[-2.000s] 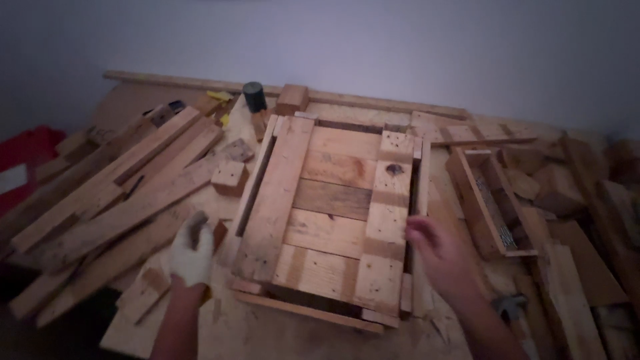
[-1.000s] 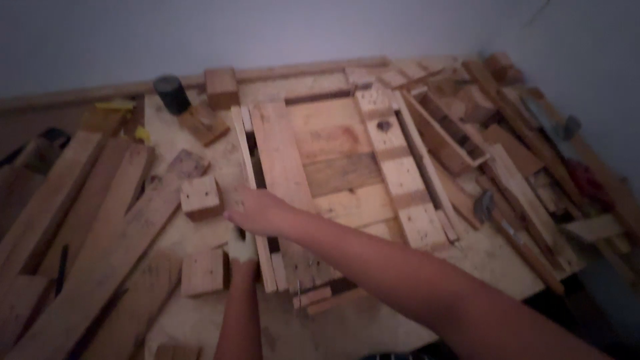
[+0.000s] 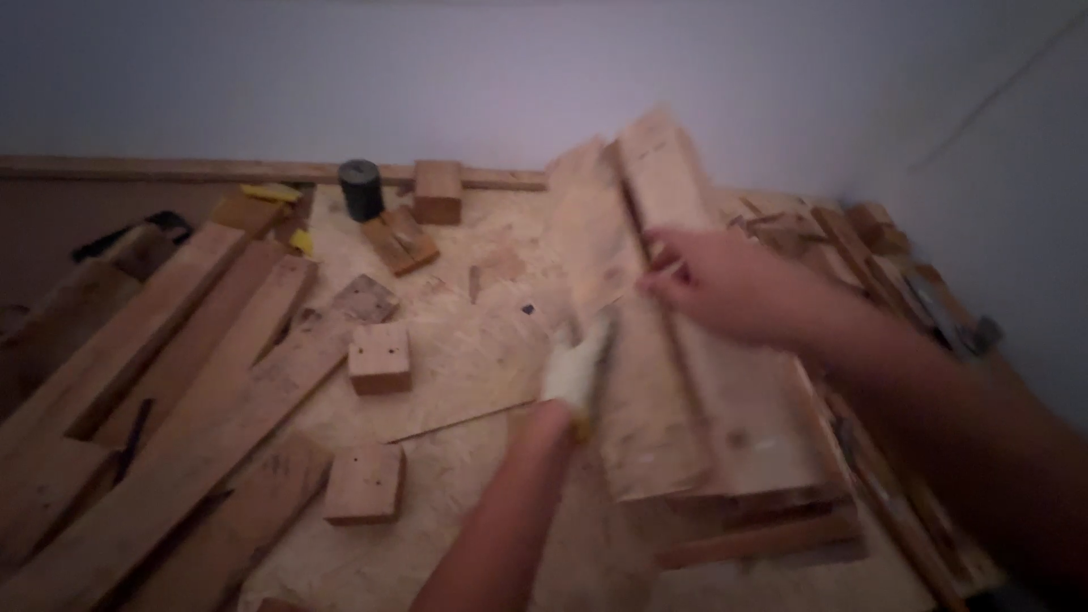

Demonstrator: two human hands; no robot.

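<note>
A wooden crate-like assembly of boards (image 3: pixel 654 399) stands tilted on the right half of the worktable, blurred by motion. My left hand (image 3: pixel 578 365), in a pale glove, is at its left edge; whether the fingers grip it cannot be told. My bare right hand (image 3: pixel 680 276) has its fingers bent at the gap between two boards, and its grip is unclear. Left of the assembly lie two wooden blocks with holes, one upper (image 3: pixel 380 361) and one lower (image 3: pixel 365 484). A thin strip (image 3: pixel 463 421) lies on the chipboard by my left wrist.
Long planks (image 3: pixel 187 442) are heaped on the left. A dark cylindrical can (image 3: pixel 361 189) stands beside a wooden block (image 3: pixel 438 191) near the back rail. More wood and a metal tool (image 3: pixel 977 336) lie on the right, behind my forearm. The chipboard tabletop (image 3: pixel 476 340) has small debris.
The assembly lay flat between my hands and now is tilted up, away from the left. My right hand has moved from its left edge to the gap between boards. The view has shifted.
</note>
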